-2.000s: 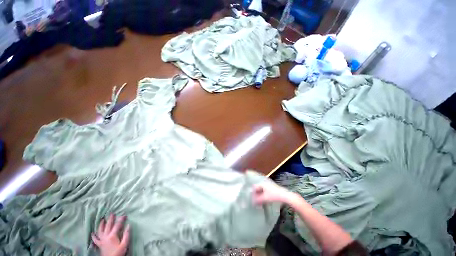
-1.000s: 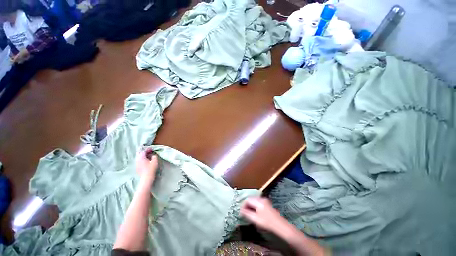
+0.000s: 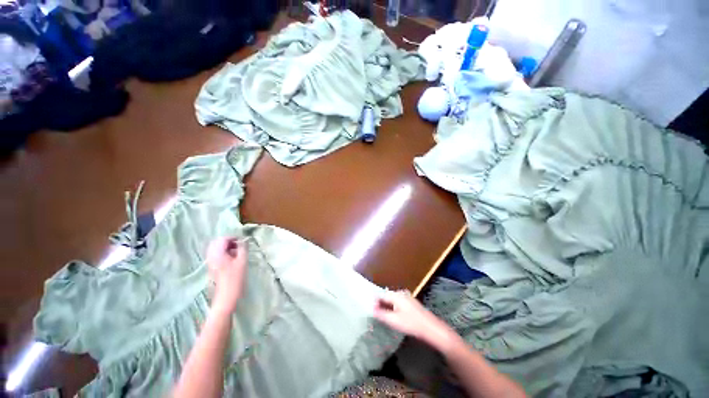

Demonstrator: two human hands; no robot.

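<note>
A sage-green dress (image 3: 148,303) lies spread before me, its puff sleeves and neckline ties (image 3: 132,221) at the left and its skirt towards the right. My left hand (image 3: 227,264) pinches the fabric near the waist, at the skirt's far edge. My right hand (image 3: 398,312) pinches the skirt edge further right, near the table's edge. The skirt part between my hands is turned to show a seam line. A small dark thing shows at my left fingertips; I cannot tell what it is.
A crumpled green pile (image 3: 299,85) lies at the back with a grey-blue cylinder (image 3: 368,124) on its near edge. A large green pile (image 3: 606,210) fills the right side. A white and light-blue bundle (image 3: 466,74) is behind it. Black garments (image 3: 171,39) lie across the brown table (image 3: 311,194).
My left hand has moved from lying flat on the skirt at lower left to the waist edge. My right hand stays at the skirt's right edge. The skirt's far edge is turned over.
</note>
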